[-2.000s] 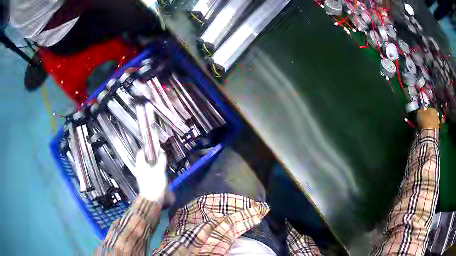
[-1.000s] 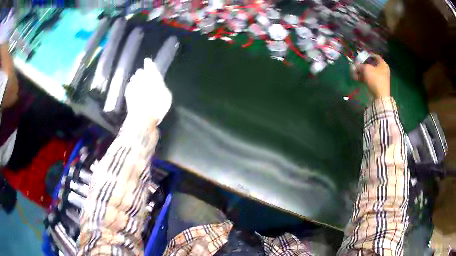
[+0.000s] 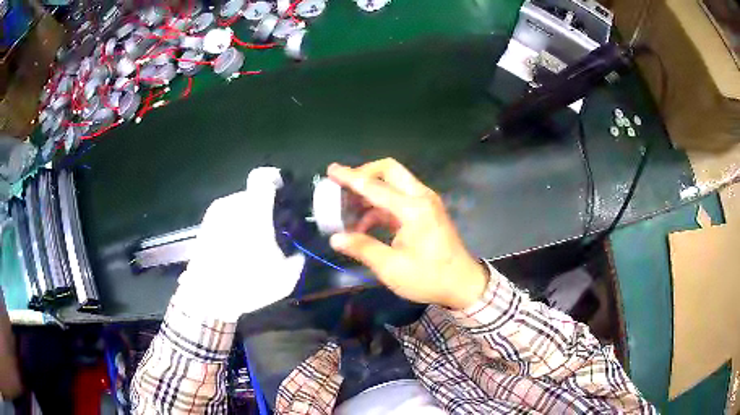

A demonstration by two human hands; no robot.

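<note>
My left hand (image 3: 235,251), in a white glove, is closed around a housing bar (image 3: 166,246) that lies low over the mat. The bar's black end (image 3: 287,207) shows past my fingers, and a thin blue wire (image 3: 315,251) hangs from it. My bare right hand (image 3: 414,235) holds a round silver-grey motor (image 3: 329,206) between thumb and fingers. The motor is on edge, just right of the black end, with a small gap between them. My fingers hide part of the motor.
A motor pile (image 3: 122,69) with red wires lies at the far left. Several bars (image 3: 77,243) lie at the left edge. A black electric screwdriver (image 3: 556,93), a silver screw feeder (image 3: 560,28) and small pale washers (image 3: 623,123) are at the right. Cardboard (image 3: 706,300) is at the far right.
The view has turned right, towards the screwdriver and feeder. My left hand has brought a bar to the middle. My right hand has moved from the motor pile to the bar's end with a motor.
</note>
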